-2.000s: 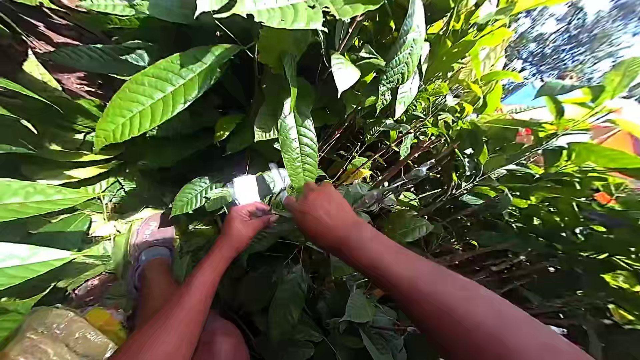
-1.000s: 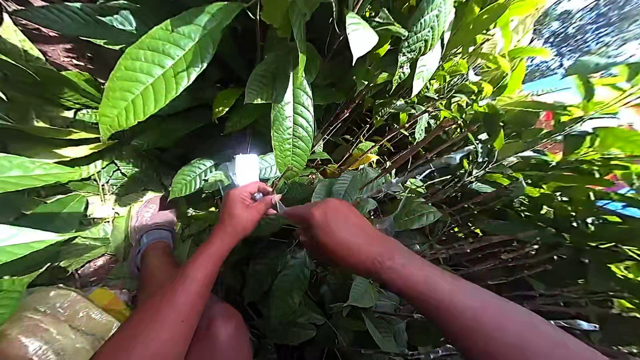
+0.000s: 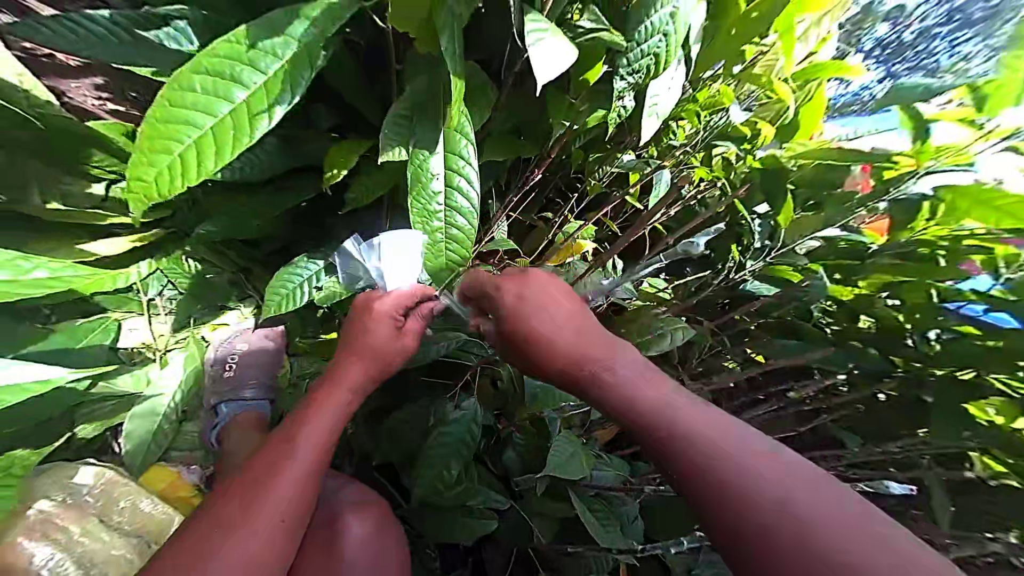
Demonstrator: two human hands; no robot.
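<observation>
Near the centre my left hand (image 3: 388,328) pinches thin strips of clear plastic film (image 3: 382,260), whose bright white ends fan out above its knuckles. My right hand (image 3: 532,320), slightly blurred, is closed on a short clear strip (image 3: 454,304) that spans the small gap between the two hands. A green, ribbed leaf (image 3: 445,192) hangs just above that gap. The stem behind my fingers is mostly hidden. Right of my right hand, clear film is wrapped around a thin branch (image 3: 668,254).
Leafy plants surround my hands, with a large leaf (image 3: 232,100) at upper left and thin woody stems (image 3: 640,224) to the right. My shoe (image 3: 244,364) is at left. A translucent plastic bag (image 3: 92,520) lies at lower left beside a yellow item (image 3: 172,486).
Both hands stay close together at the leafy stem. The strip between them shows more plainly than two seconds ago, and the white film ends are more fanned out.
</observation>
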